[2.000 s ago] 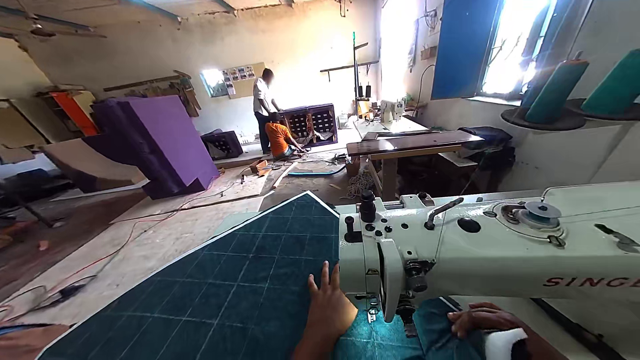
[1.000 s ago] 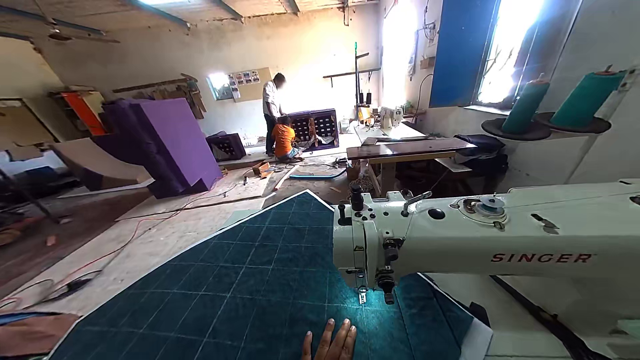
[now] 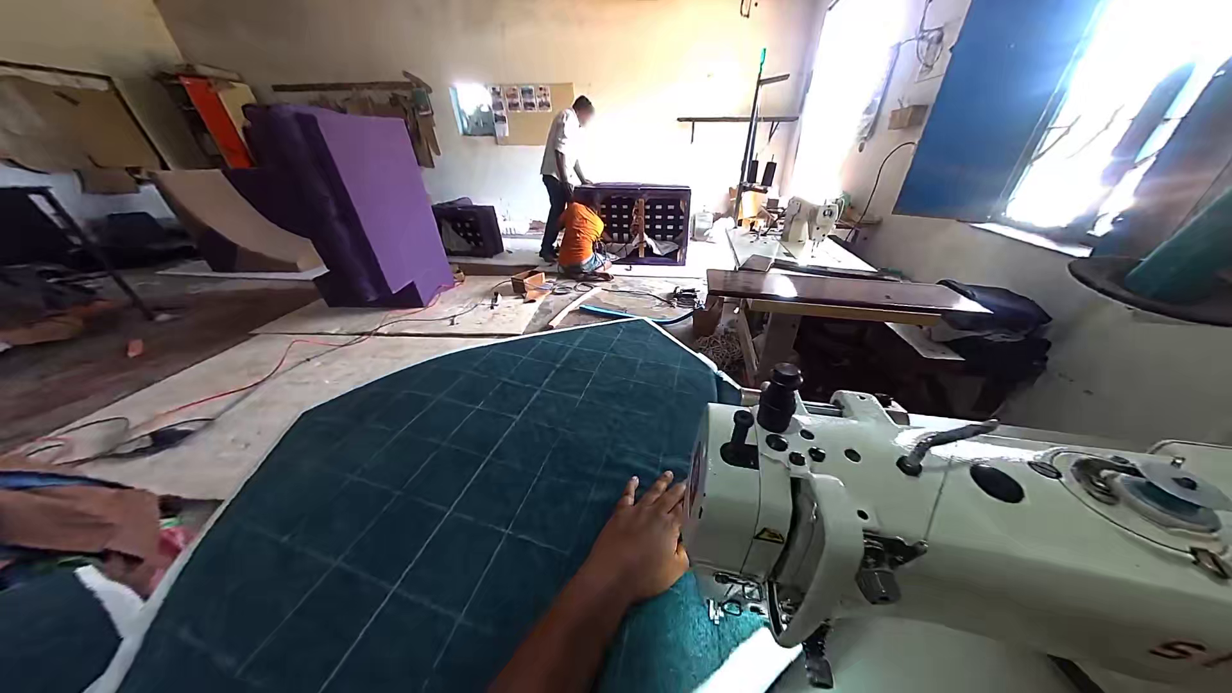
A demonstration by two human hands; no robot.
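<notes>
A large dark teal fabric panel [image 3: 462,462], marked with a light grid of lines and edged in white, spreads over the left and middle of the view. My left hand [image 3: 643,541] lies palm down on it, fingers spread, just left of the head of a Singer sewing machine [image 3: 1011,539]. The presser foot [image 3: 724,610] is over brighter, lamp-lit teal fabric beside my wrist. A white strip [image 3: 756,664] shows at the lower edge near the needle area. My right hand is out of view.
Teal thread cones [image 3: 1189,255] stand at the right. Behind the machine is a brown bench [image 3: 837,292], with another sewing machine [image 3: 808,226] beyond. Purple upholstered furniture [image 3: 371,197] stands left. Two people [image 3: 580,231] are by a purple frame at the back. A red cable [image 3: 279,366] crosses the boards.
My left hand has moved up the panel since one second ago, beside the machine head. My right hand, seen two seconds ago at the fabric right of the needle, is out of view.
</notes>
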